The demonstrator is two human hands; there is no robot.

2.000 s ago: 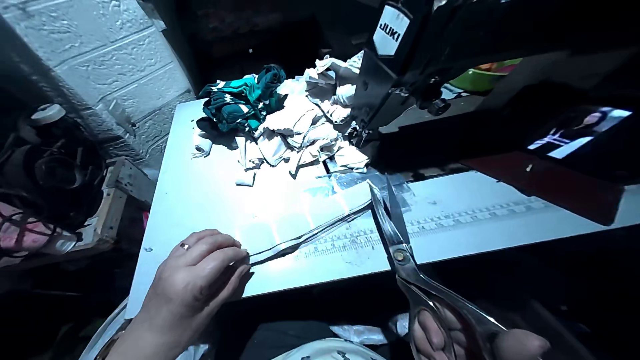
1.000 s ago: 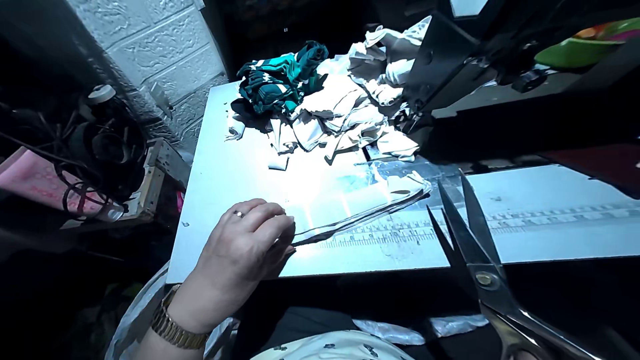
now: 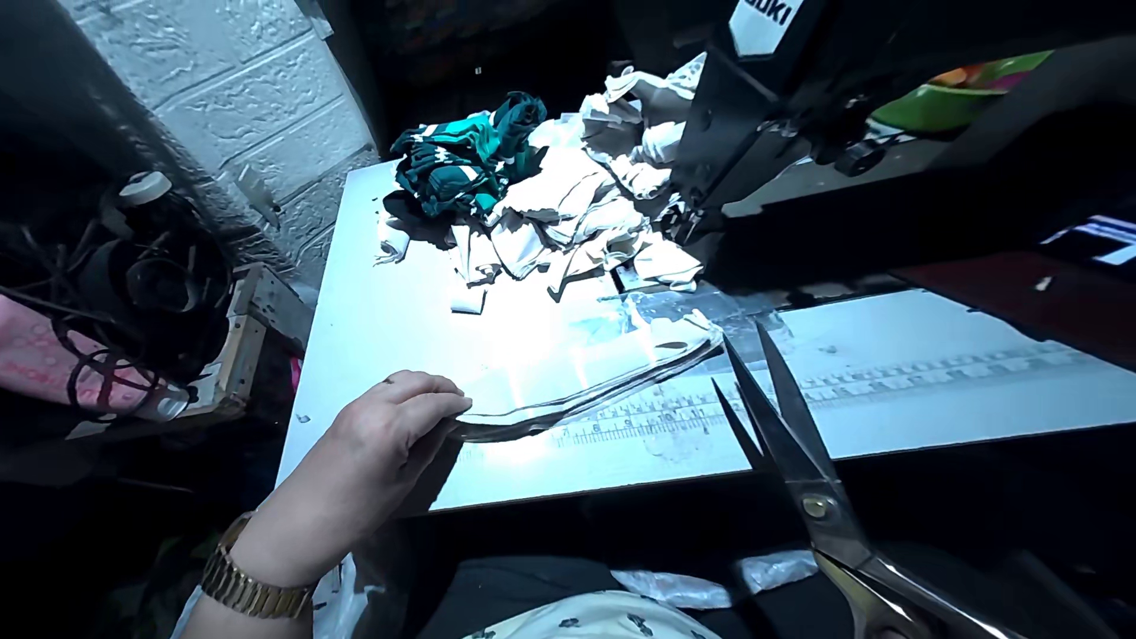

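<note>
My left hand, with a metal-band wristwatch on its wrist, pinches the near left end of long, layered pale fabric strips. They lie slantwise over the white table, and their far end is beside the scissor tips. Large metal fabric scissors rise from the lower right with their blades apart, over the table's front edge. Their handles run out of the frame at the bottom; my right hand cannot be seen. Behind the strips lie a heap of white fabric pieces and a bundle of green fabric.
A dark sewing machine stands at the back right. Ruler markings run along the white tabletop. Left of the table are a wooden crate, dark cables and a pink item. A green bowl is behind the machine.
The scissor blades have come away from the strips' far end, where they were two seconds ago. Fingers seen in the scissor handles then are now out of view. My left hand still holds the strips.
</note>
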